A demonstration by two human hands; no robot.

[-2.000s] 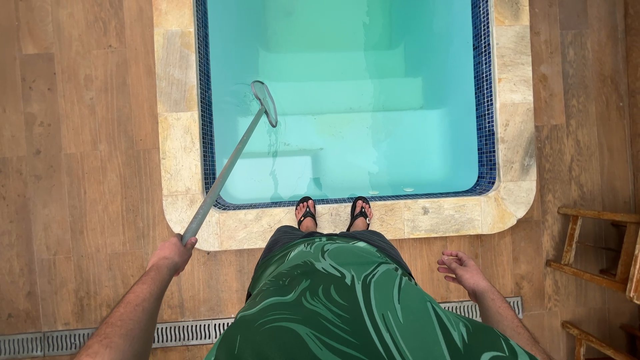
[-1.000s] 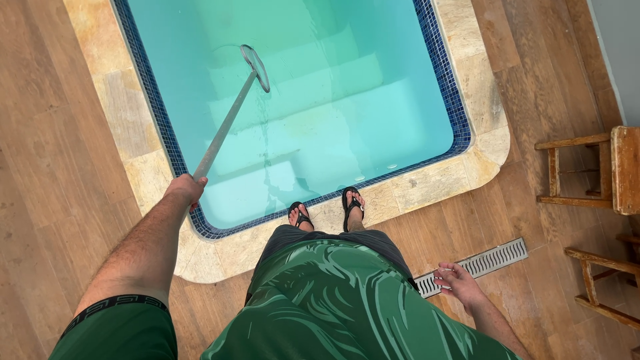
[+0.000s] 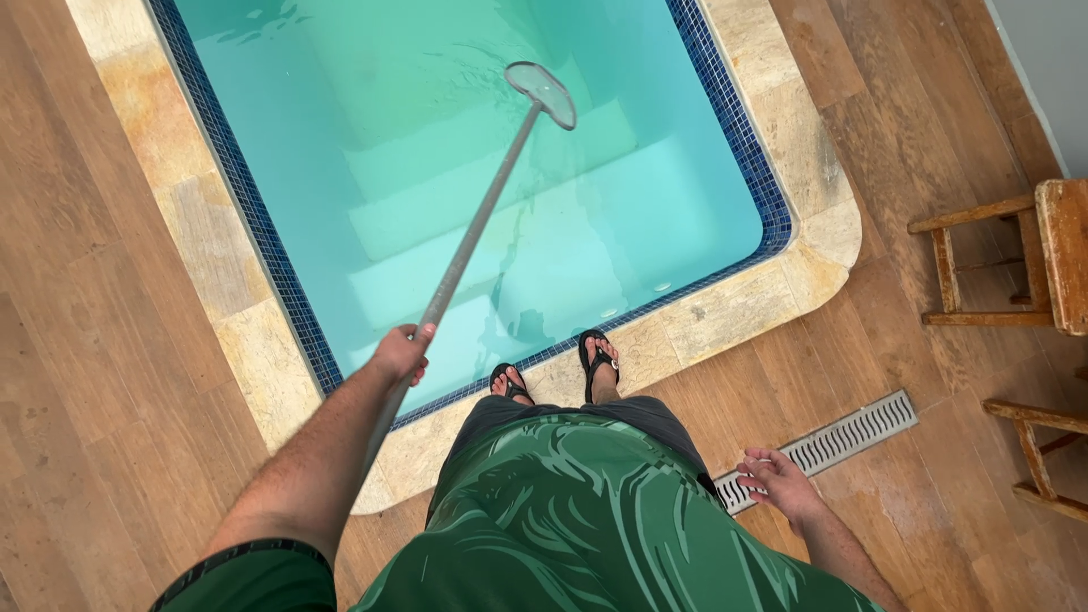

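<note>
My left hand (image 3: 403, 354) is closed around the grey pole (image 3: 480, 225) of a pool skimmer net, over the near left part of the pool. The pole slants up and right across the pool, and its lower end runs back beside my forearm. At its far end the oval skimmer net (image 3: 541, 92) is at the water (image 3: 399, 127), above the pool steps; whether it is under the surface I cannot tell. My right hand (image 3: 775, 481) holds nothing, its fingers loosely bent, above a metal floor drain grate (image 3: 858, 429).
My feet in black flip-flops (image 3: 600, 359) stand on the pool's stone coping (image 3: 731, 310), close to the blue tile edge. Wooden stools (image 3: 1073, 255) stand at the right on the wood-look floor (image 3: 858, 340). A grey wall (image 3: 1050, 68) rises at the upper right.
My left hand has swung forward and inward over the pool, and the net has moved to the right across the water. The view has turned. My right hand stays free at my side.
</note>
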